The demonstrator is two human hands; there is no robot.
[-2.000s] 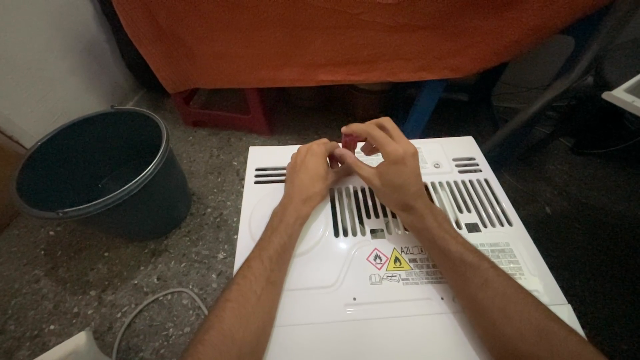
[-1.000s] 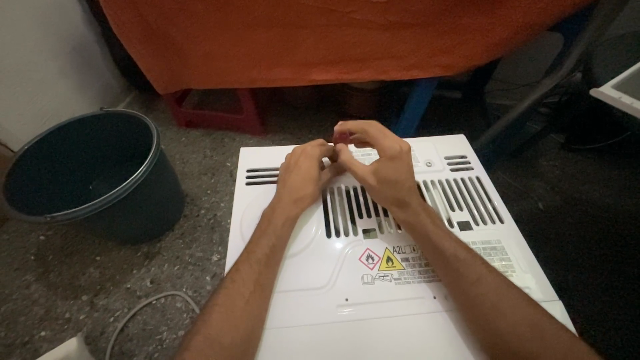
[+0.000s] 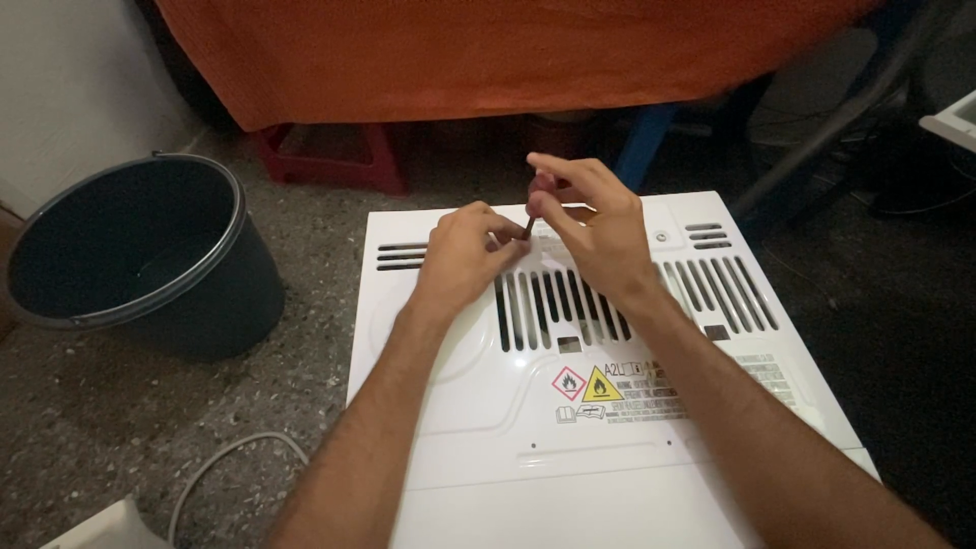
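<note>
My right hand (image 3: 602, 221) holds the reddish handle of a screwdriver (image 3: 541, 187) between thumb and fingers, above the far edge of a white vented metal appliance panel (image 3: 473, 396). The thin shaft points down toward the panel. My left hand (image 3: 465, 259) rests by the panel's far edge, its thumb and fingertips at the lower end of the shaft. What the tip touches is hidden by those fingers. A screw (image 3: 661, 237) sits in the panel right of my right hand. Slots and printed flammability warning symbols (image 3: 602, 385) lie nearer to me.
A dark plastic bucket (image 3: 252, 282) stands on the speckled floor at the left. Beyond the panel hang an orange cloth (image 3: 488, 69) and, under it, a red plastic stool (image 3: 389, 160) and a blue leg (image 3: 644, 145). A pale cable (image 3: 198, 473) lies at the lower left.
The fingers of my right hand have opened out somewhat around the handle, and the shaft now shows between my hands. My left hand stays by the panel's far edge.
</note>
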